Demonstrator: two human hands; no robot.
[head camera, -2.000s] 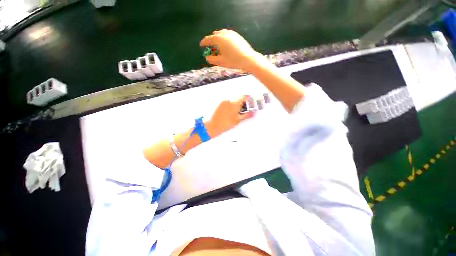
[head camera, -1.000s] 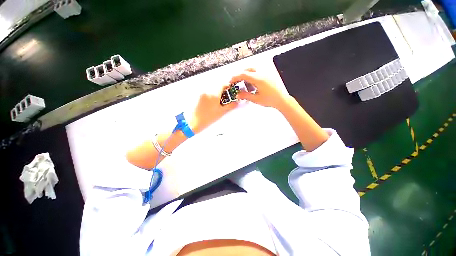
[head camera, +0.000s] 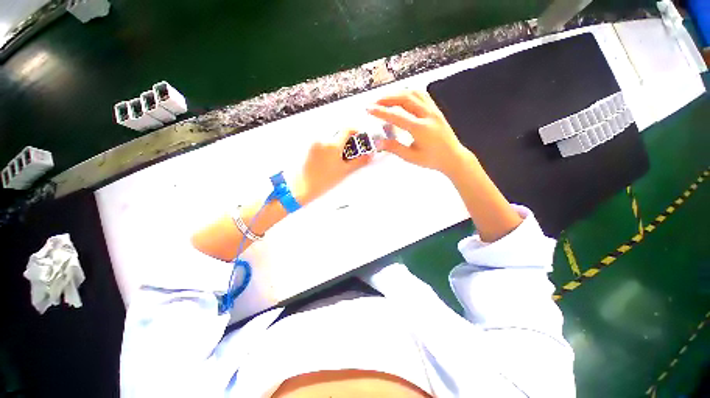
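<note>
My left hand (head camera: 328, 165), with a blue wrist strap (head camera: 284, 192), holds small white housings (head camera: 359, 146) with dark insides over the white board. Two dark openings show side by side. My right hand (head camera: 420, 134) is just right of them, thumb and fingers spread around a pale, washed-out housing at the right end of the row. Whether its fingertips touch that housing is hard to tell in the glare. No circuit board shows clearly in my right hand.
A group of housings (head camera: 151, 106) stands on the green belt (head camera: 257, 47), another group (head camera: 28, 167) at its left edge. Stacked housings (head camera: 588, 124) lie on the black mat (head camera: 518, 93). A crumpled white cloth (head camera: 54, 274) lies far left. The board's edge (head camera: 366, 264) runs before my body.
My right hand came from the belt with a green board to the housings; its fingers have since opened and the green piece no longer shows. The housing groups on the belt shifted left in view.
</note>
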